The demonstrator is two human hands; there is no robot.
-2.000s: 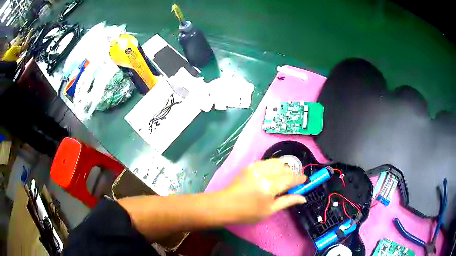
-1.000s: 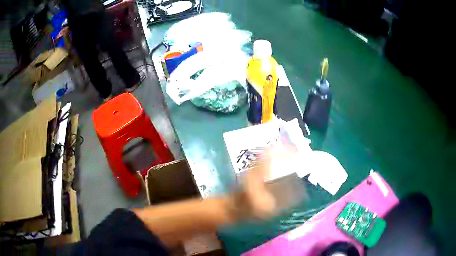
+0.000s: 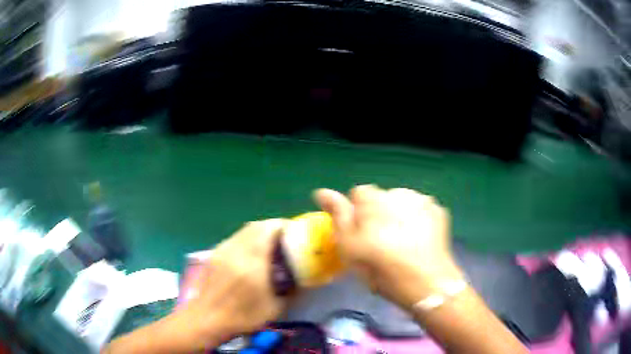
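A yellow bottle [image 3: 315, 250] with a dark part is held in the air over the bench, blurred. My left hand [image 3: 239, 276] is wrapped around its dark left side. My right hand [image 3: 398, 245] grips its right side; whether it holds a cap is hidden. Below the hands, the black housing [image 3: 308, 337] shows at the bottom edge with a blue battery [image 3: 264, 341]. A grey-black drum pad [image 3: 495, 280] lies behind and to the right. The circuit board is not visible.
A dark dispensing bottle [image 3: 105, 227] stands at left, near a white box [image 3: 84, 304] with dark pieces. Large black stacks [image 3: 346, 83] stand at the back of the green bench [image 3: 228, 173]. Pink mat [image 3: 408, 346] shows at the bottom; blurred white and dark items lie far right.
The yellow bottle has left its place by the plastic bags and is now in both hands. My left hand has moved back over the work, my right hand has come into view, and the view has swung right and up.
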